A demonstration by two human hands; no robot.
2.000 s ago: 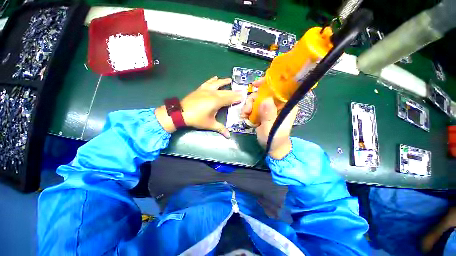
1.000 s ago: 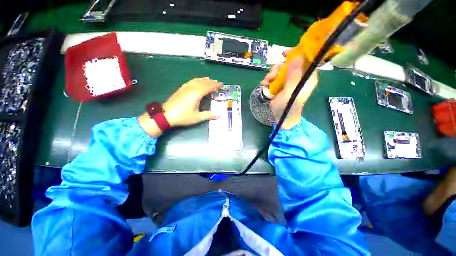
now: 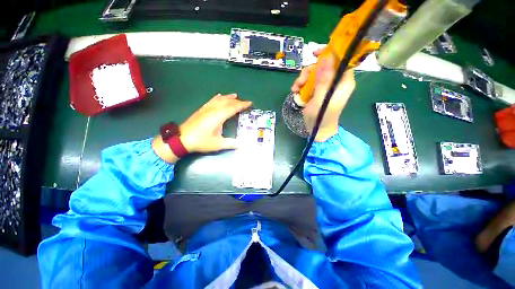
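Note:
A silver-white phone mid-frame assembly point(image 3: 255, 161) lies on the green work surface in front of me. My left hand point(image 3: 210, 125) rests at its left edge, thumb and fingers spread around the upper left side. My right hand point(image 3: 329, 93) is closed around the orange electric screwdriver point(image 3: 351, 34), held tilted. The driver's lower end is over the round speckled screw tray point(image 3: 293, 115), to the right of the phone. My hand and the driver hide part of the tray. Single screws are too small to see.
A red parts bin point(image 3: 79, 76) with white bits and a black divided tray point(image 3: 42, 130) of small metal parts are at left. Other phone frames lie at the back point(image 3: 265, 49) and right point(image 3: 396, 138). A pale-green post point(image 3: 420, 34) and a black cord point(image 3: 322, 113) cross the view.
The driver moved from over the phone to the round tray at its right. The phone now lies nearer the table's front edge. My left hand has stayed at the phone's left side.

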